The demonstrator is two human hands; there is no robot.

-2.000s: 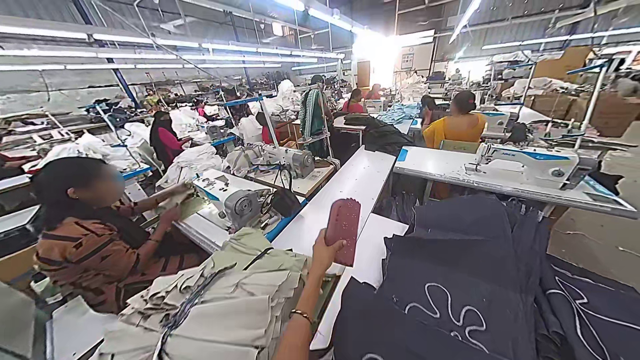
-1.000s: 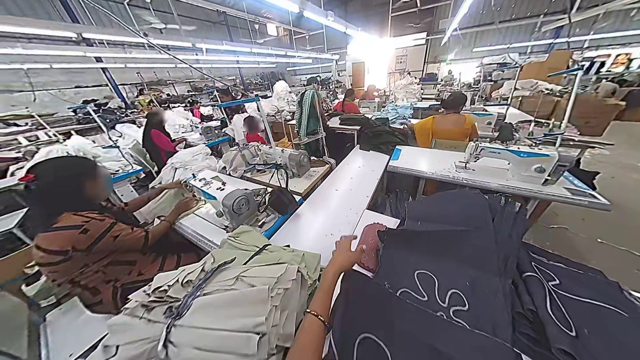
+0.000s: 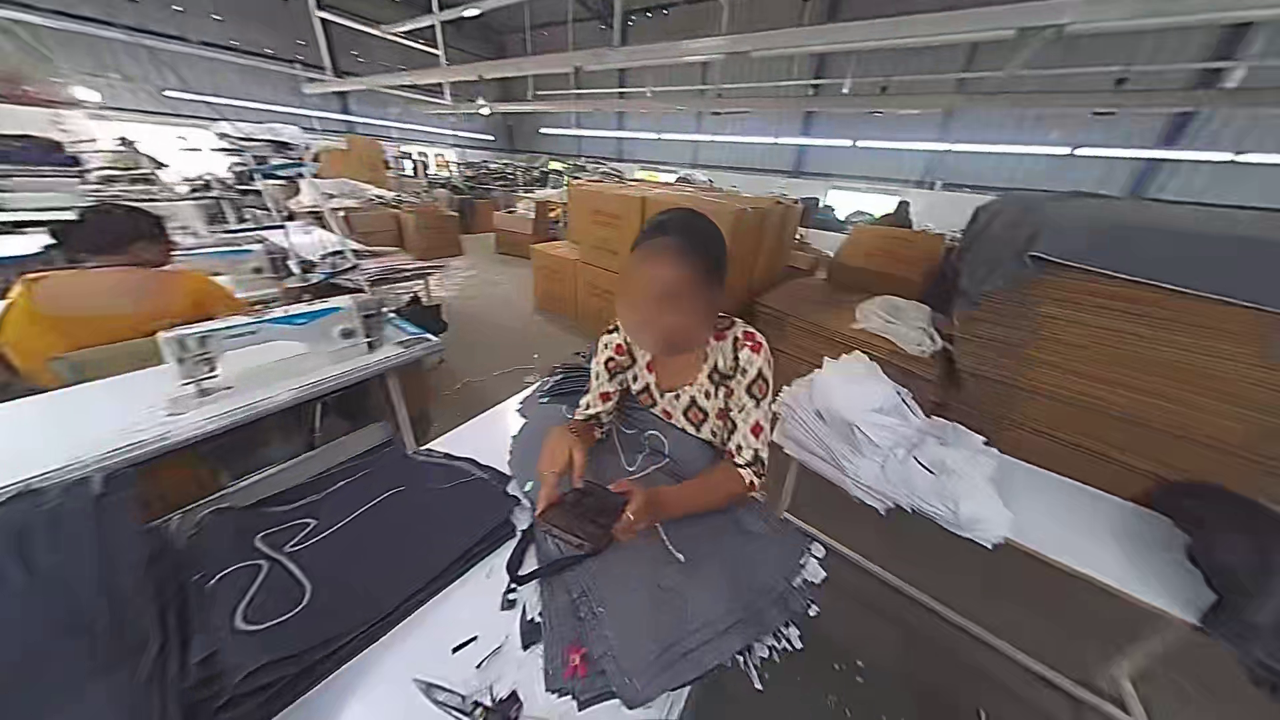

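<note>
Neither my left hand nor my right hand is in this view. Across the white table (image 3: 375, 655), a co-worker holds a dark pouch or wallet (image 3: 580, 515) in both hands, its dark strap hanging at the left. Under the pouch lies a stack of grey cut fabric (image 3: 660, 610) with frayed edges and a small pink piece (image 3: 575, 661) on it. A stack of dark fabric (image 3: 350, 530) with a loop of pale cord (image 3: 265, 580) lies to the left. A pointed metal tool, perhaps scissors (image 3: 450, 697), sits at the bottom edge.
A white sewing machine (image 3: 265, 345) stands on a table at the left, with a person in yellow (image 3: 110, 300) behind it. Cardboard boxes (image 3: 610, 225) stand behind the co-worker. White fabric (image 3: 890, 440) lies on a bench at the right, before stacked flat cardboard (image 3: 1130, 370).
The view has swung far to the right. My hand, which held a maroon case and then rested it by the dark fabric, is out of view, and so is the case.
</note>
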